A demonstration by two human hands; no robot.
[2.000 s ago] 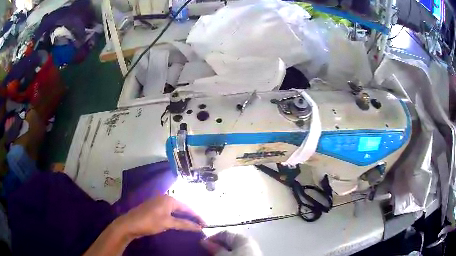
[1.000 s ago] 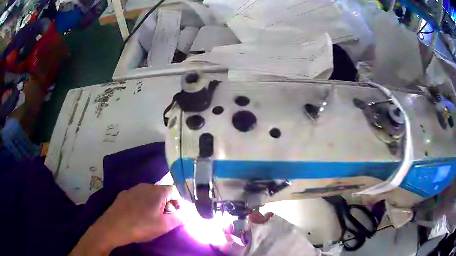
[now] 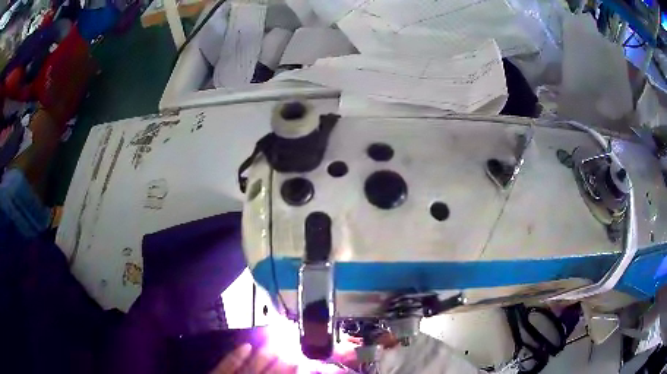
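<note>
A dark navy garment (image 3: 191, 274), purple near the lamp, lies on the table left of and below the sewing machine head (image 3: 453, 226). The needle area is washed out by white-violet glare. My left hand (image 3: 245, 361) is cut off by the bottom edge; only its fingers show on the garment, left of the glare. My right hand (image 3: 420, 359), in a white covering, is partly hidden under the machine head at the bottom edge, right of the needle area. Its fingertips are blurred by glare, so its hold is unclear.
Black-handled scissors (image 3: 540, 332) lie on the machine bed at right. A pale knob (image 3: 295, 119) with black cloth tied round it stands on the head. White printed sheets (image 3: 439, 80) and translucent plastic lie behind. Red and dark cloth is piled beyond the green floor at left.
The view has moved closer to the machine head. My left hand has moved down towards the bottom edge. My right hand has moved from the table front to the needle area.
</note>
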